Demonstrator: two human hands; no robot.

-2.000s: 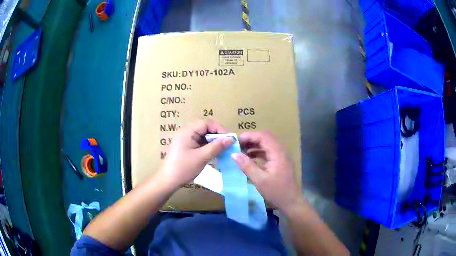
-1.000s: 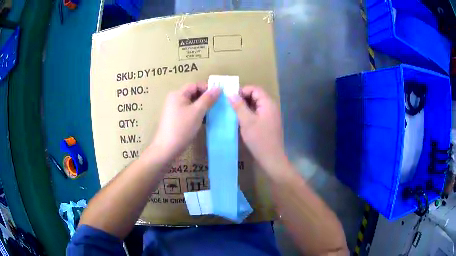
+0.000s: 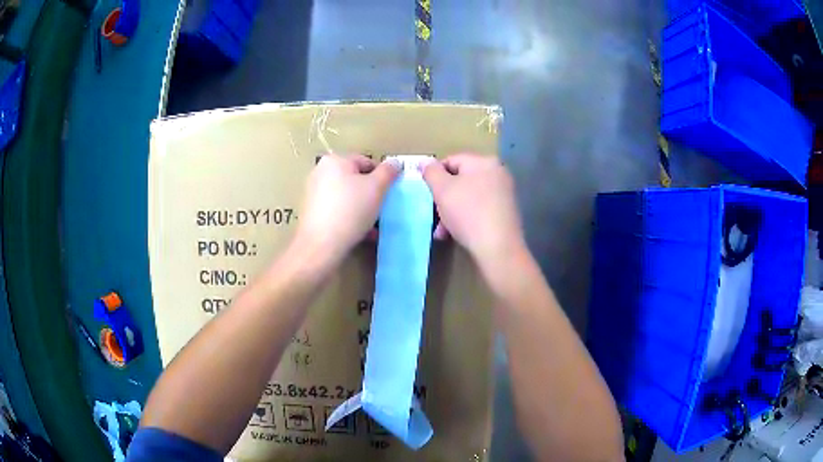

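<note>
A brown shipping carton (image 3: 180, 171) with black print "SKU: DY107-" stands in front of me, its printed face towards me. My left hand (image 3: 341, 203) and my right hand (image 3: 474, 203) pinch the two sides of the top end of a pale-blue label backing strip (image 3: 399, 271). A white carton sticker (image 3: 411, 163) shows at that end, between my fingertips, over the upper part of the carton where the CAUTION print is mostly covered. The strip hangs down over the carton's print and curls at its lower end. Faint handwriting shows beside my left forearm.
On the green bench (image 3: 117, 198) at left lie a blue tape dispenser (image 3: 115, 329) with an orange roll, a dark pen (image 3: 84, 334), pale curled strips (image 3: 117, 424) and another orange roll (image 3: 115, 27). Blue crates (image 3: 650, 298) stand at right, one holding black items. Yellow-black tape (image 3: 423, 45) marks the floor.
Both hands have brought the strip from low over the carton up to its upper part, near the CAUTION print. The strip now hangs straighter. The view has shifted.
</note>
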